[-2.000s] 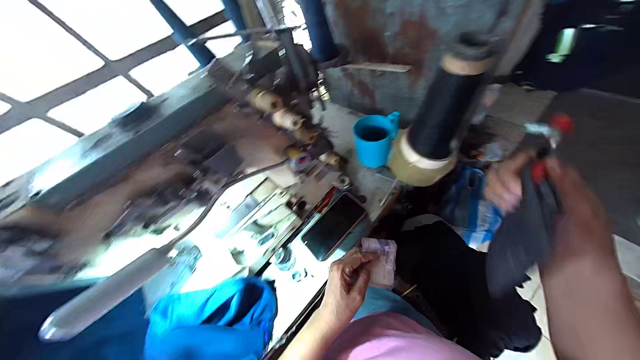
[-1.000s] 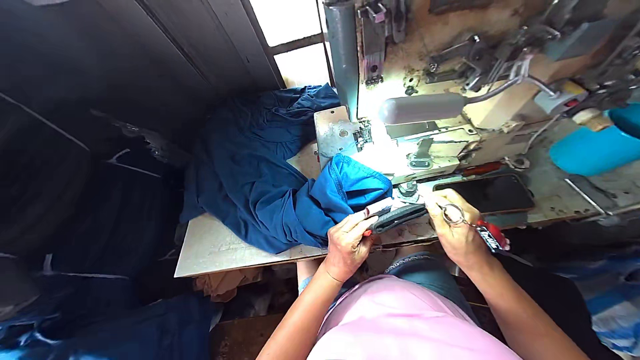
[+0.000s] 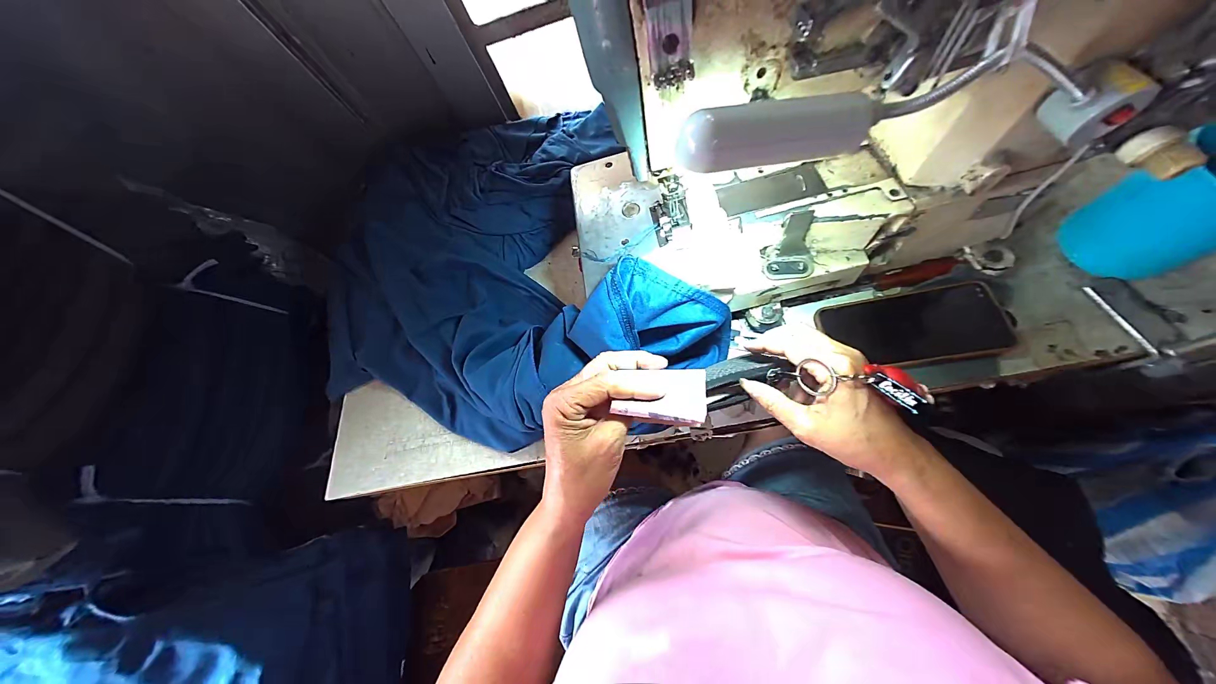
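Observation:
My left hand (image 3: 589,418) pinches a folded pinkish paper (image 3: 665,395), which looks like a banknote, between thumb and fingers. To its right, my right hand (image 3: 855,413) grips a small dark pouch (image 3: 739,372) with thumb and fingertips. A metal ring (image 3: 815,378) lies against those fingers, with a red fob and a black tag bearing writing (image 3: 898,388) hanging by the palm. The pouch's left part is behind the paper. Just beyond my left hand, blue fabric (image 3: 655,309) lies bunched at the table edge, beside the sewing machine bed (image 3: 613,214).
A smartphone (image 3: 917,323) lies face up right of my right hand, near a red-handled tool (image 3: 917,274). A lamp (image 3: 779,131) hangs over the machine. A turquoise mug (image 3: 1140,223) stands at the right. Dark blue garments (image 3: 237,608) are heaped at lower left.
The view has swung far to the left. My right hand, earlier raised off to the right with the dark pouch, is now beside my left hand. The folded paper stays in my left hand.

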